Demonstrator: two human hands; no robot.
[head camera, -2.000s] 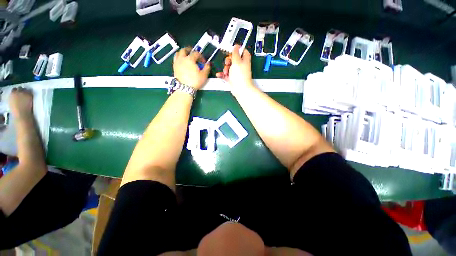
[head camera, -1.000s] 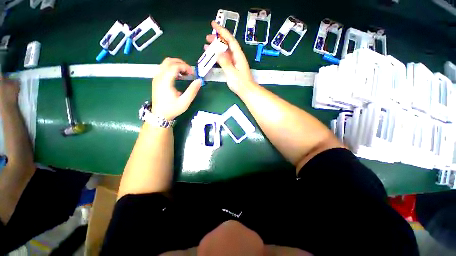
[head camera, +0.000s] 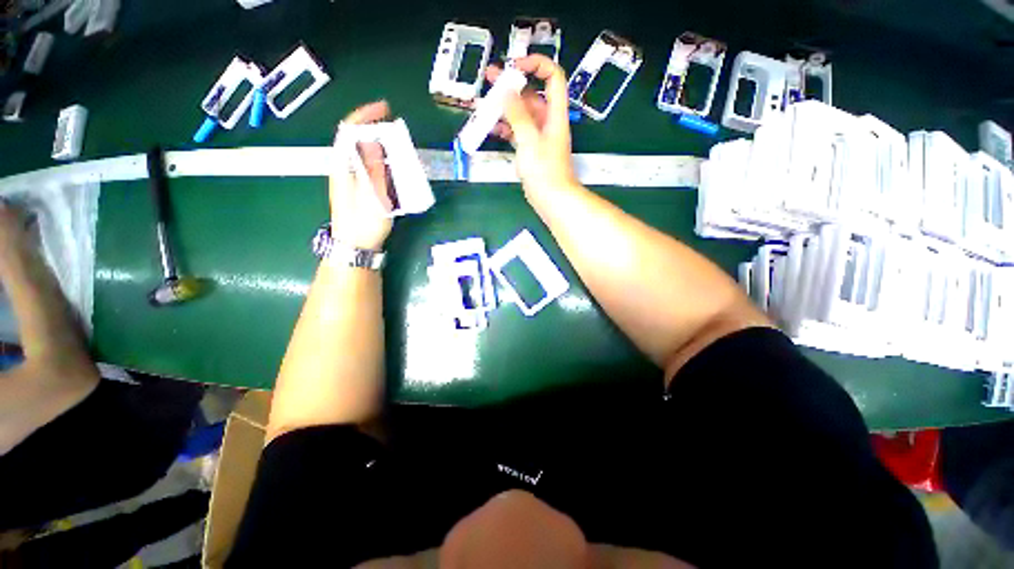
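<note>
My left hand (head camera: 358, 200) holds a white front cover (head camera: 403, 167) with a large window, raised over the white edge strip. My right hand (head camera: 540, 128) holds a white half-assembly (head camera: 489, 109), tilted and seen edge-on, with a blue piece (head camera: 460, 158) hanging at its lower end. The two held parts are apart. More white covers (head camera: 458, 258) lie on the green bench between my forearms, with one tilted cover (head camera: 532, 273) beside them.
Half-assemblies (head camera: 291, 82) ride on the dark green belt beyond the edge strip (head camera: 267, 162). A hammer (head camera: 167, 239) lies at left. A large stack of covers (head camera: 867, 222) fills the right. Another person's arm (head camera: 39, 311) is at far left; a carton (head camera: 231, 472) stands below.
My left hand has left the blue piece and now holds a cover. My right hand still holds the half-assembly, slightly further right. Belt parts have shifted left.
</note>
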